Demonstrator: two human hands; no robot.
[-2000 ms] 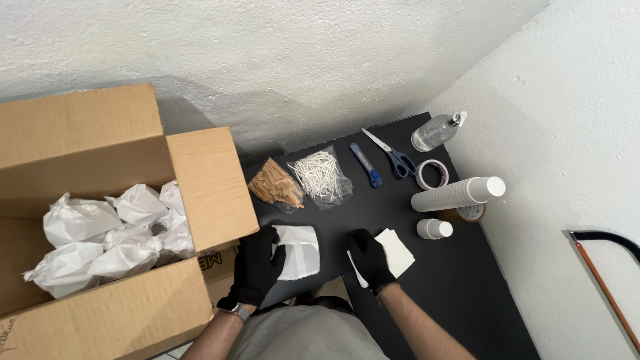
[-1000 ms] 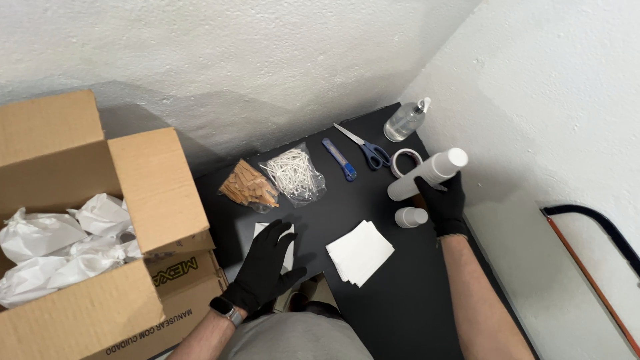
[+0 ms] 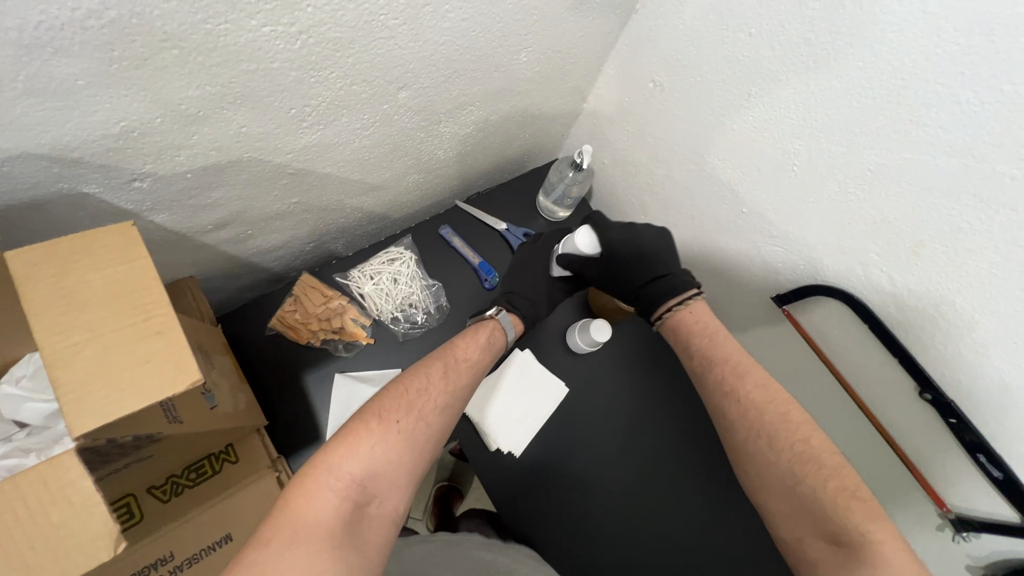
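My left hand [image 3: 540, 276] and my right hand [image 3: 632, 260], both in black gloves, close around a stack of white disposable cups [image 3: 578, 244] near the back right of the black table. A short stack of white cups [image 3: 589, 335] stands just in front of them. Nearer to me lies a pile of white napkins [image 3: 518, 402], and a single white napkin [image 3: 358, 395] lies left of my left forearm. Blue-handled scissors [image 3: 498, 225] and a blue box cutter [image 3: 470, 258] are left of my hands. A roll of brown tape [image 3: 610, 306] is partly hidden under my right hand.
A clear pump bottle [image 3: 565, 186] stands at the wall corner. Bags of white sticks [image 3: 394, 290] and flat wooden pieces [image 3: 320, 315] lie left. An open cardboard box [image 3: 104, 328] with white wrapped bundles is at far left, a bow saw [image 3: 888, 400] at right.
My left hand has moved from the single napkin to the cup stack. My right hand, at the napkin pile two seconds ago, took hold of the tall cup stack, which is now between both hands.
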